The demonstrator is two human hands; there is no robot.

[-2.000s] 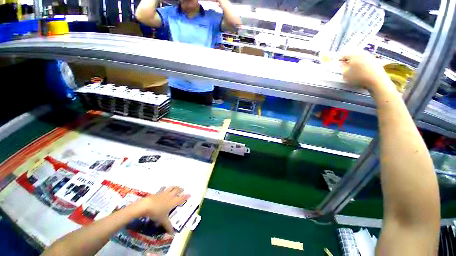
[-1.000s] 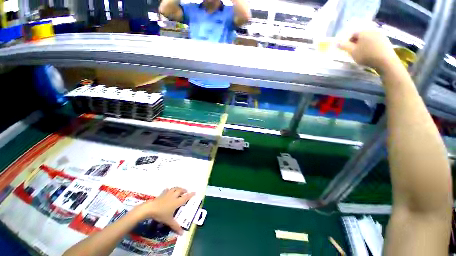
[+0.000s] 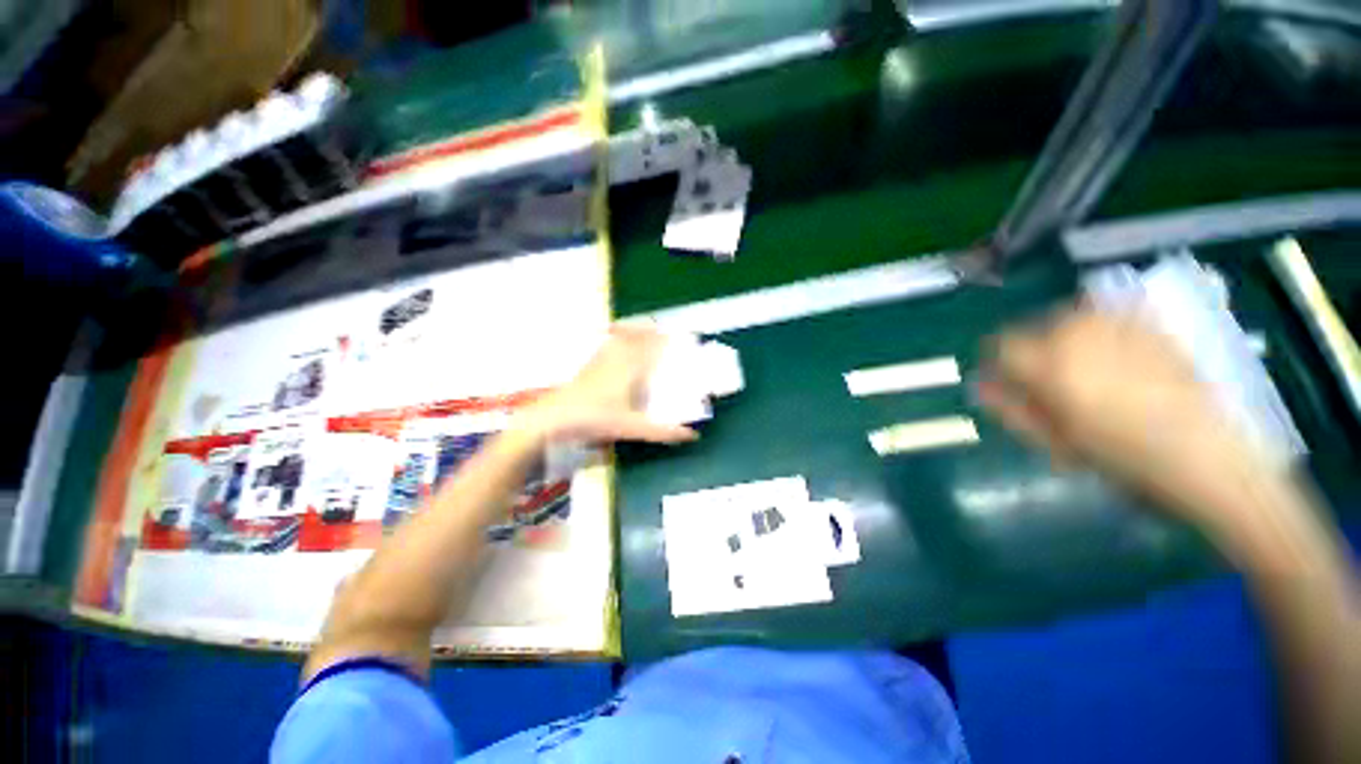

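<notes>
My left hand holds a white hang-tab box at the right edge of the printed cardboard sheet, its tab end pointing right. My right hand is blurred, over the bench beside the white label sheets; whether its fingers hold anything cannot be told. Another white hang-tab box lies flat on the green bench nearest my body, tab to the right, with small dark marks on its face.
A box stack stands at the sheet's far left end. White boxes lie on the green belt past the metal rail. Two cream strips lie between my hands. A slanted metal post and yellow-edged strip are at right.
The view has tilted down. My right hand has come down from the upper rail to the bench. A box now shows flat near my body. The loose belt box now lies close to the other boxes.
</notes>
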